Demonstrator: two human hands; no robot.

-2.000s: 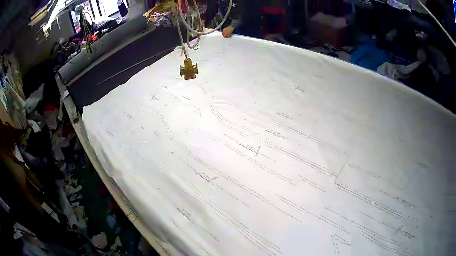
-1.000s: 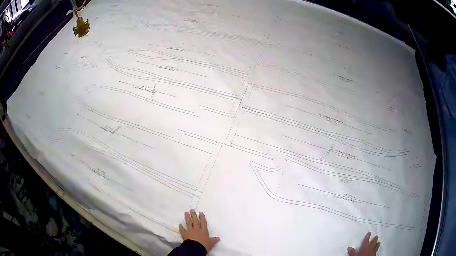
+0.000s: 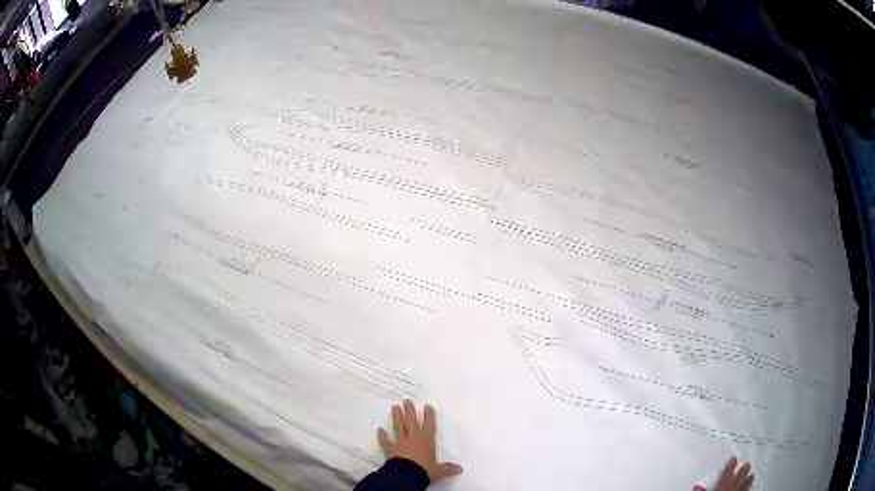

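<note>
A huge white marker paper point(image 3: 461, 278) with dashed pattern outlines and small text covers most of the table. My left hand point(image 3: 416, 443) lies on the paper at the bottom middle, fingers spread, palm down, holding nothing; a dark sleeve covers the wrist. My right hand point(image 3: 731, 476) lies on the paper at the bottom right with its fingers apart; the bottom edge of the picture cuts it off. The paper has slight wrinkles near its left edge.
A yellow-brown hanging plug point(image 3: 181, 64) on cords is above the far left of the paper. Dark underlay point(image 3: 72, 125) shows beyond the left end. A narrow cream table edge point(image 3: 106, 347) curves along the near left, with scraps on the floor below. A dark strip and rail run along the right.
Since two seconds ago the view has swung right and down, and both hands have come into view. Over the last second the scene shifted slightly right; both hands stay on the paper.
</note>
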